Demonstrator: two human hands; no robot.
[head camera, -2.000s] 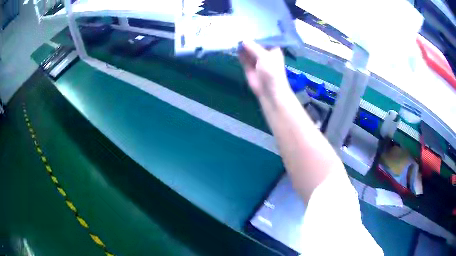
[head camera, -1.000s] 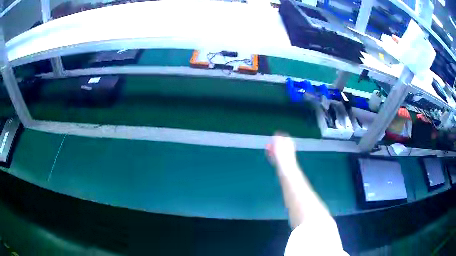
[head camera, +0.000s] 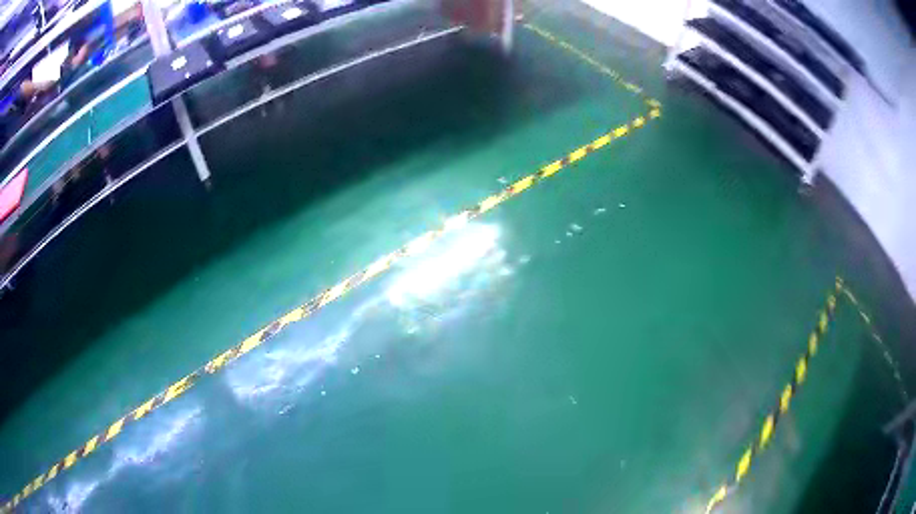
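Observation:
Neither of my hands is in view. Green floor (head camera: 562, 321) fills most of the view, with a bright glare patch near its middle. A yellow-and-black tape line (head camera: 377, 263) runs across it from the lower left to the upper right. Nearest at the upper left is the edge of a green-topped bench (head camera: 92, 122). A dark flat device with a small light label (head camera: 184, 70) lies on the bench, with similar ones behind it.
A rack with dark shelves and pale rails (head camera: 758, 88) stands at the upper right beside a white wall (head camera: 884, 186). A second tape line (head camera: 786, 397) runs at the lower right. A red object (head camera: 12, 193) shows at the left edge. Bench legs and a rail stand at the upper left.
The view has swung from the bench to the open floor. The hand and forearm seen earlier have left the picture. The bench has shifted to the upper left.

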